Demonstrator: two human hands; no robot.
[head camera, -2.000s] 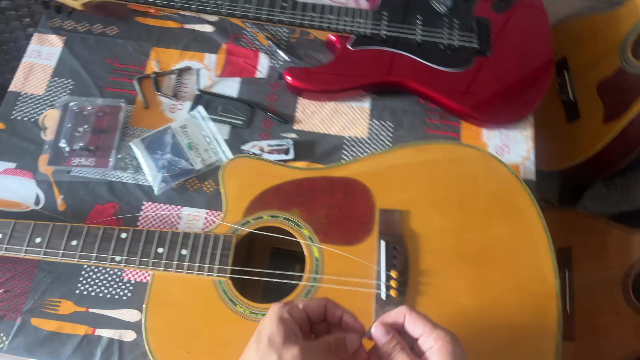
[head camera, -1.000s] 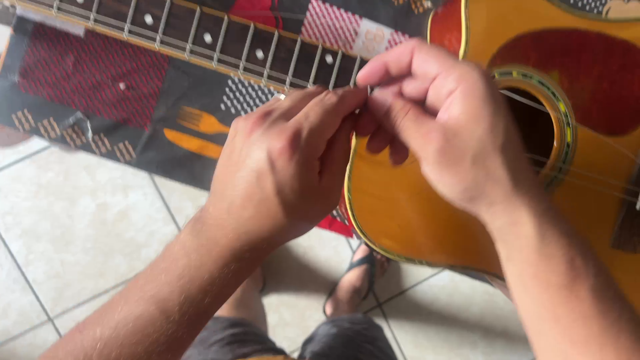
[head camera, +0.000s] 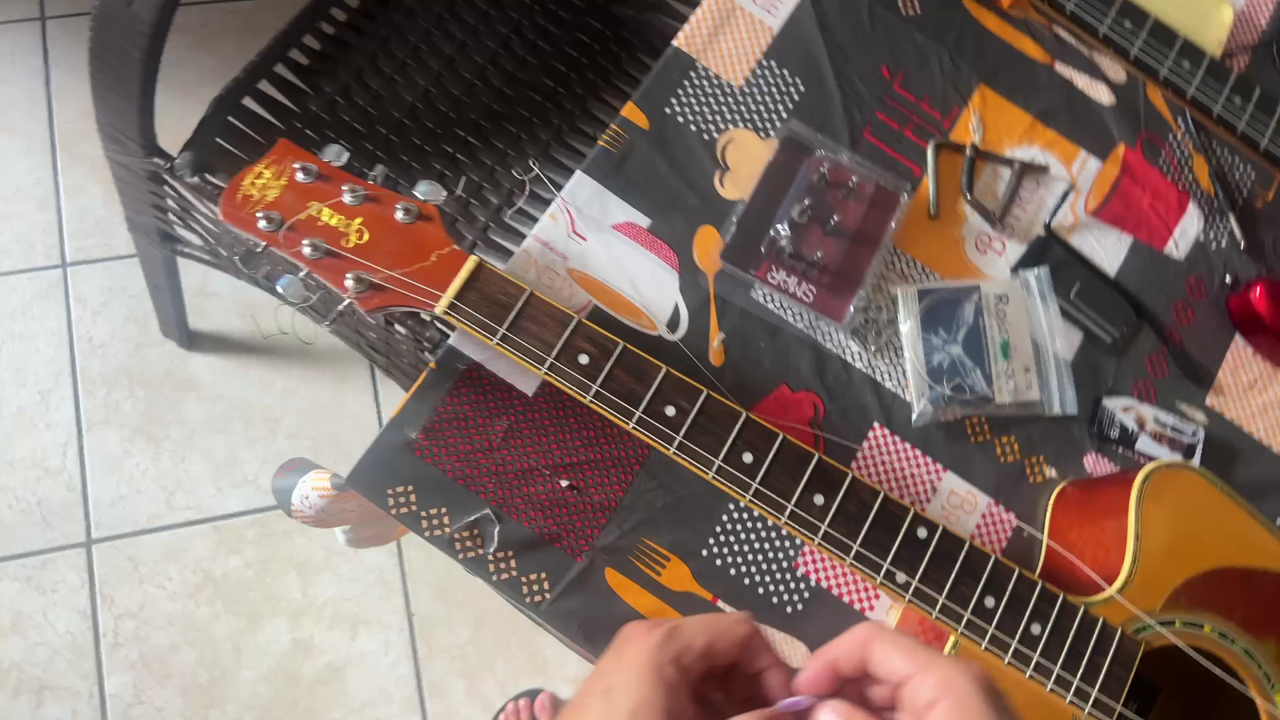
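An acoustic guitar lies across the table, its dark fretboard (head camera: 747, 458) running diagonally and its orange headstock (head camera: 340, 235) at the upper left, over a woven chair. Two strings lie along the near side of the neck. A loose string (head camera: 1085, 572) arcs over the body near the soundhole (head camera: 1190, 680). At the bottom edge, my left hand (head camera: 680, 670) and my right hand (head camera: 890, 680) are close together, fingertips curled. A small purplish thing shows between my right hand's fingertips; what it is cannot be told. Whether my left hand holds anything is hidden.
Beyond the neck lie a clear plastic case of tuning machines (head camera: 815, 225), a clear bag (head camera: 985, 345), a metal capo-like clamp (head camera: 985, 185) and a small printed packet (head camera: 1147, 430). A dark woven chair (head camera: 400, 80) stands at the table's end. Part of another guitar neck (head camera: 1180, 70) is at top right.
My hands were at the bridge, then above the neck near the body; now they are beside the neck at the bottom edge. The view has swung toward the headstock.
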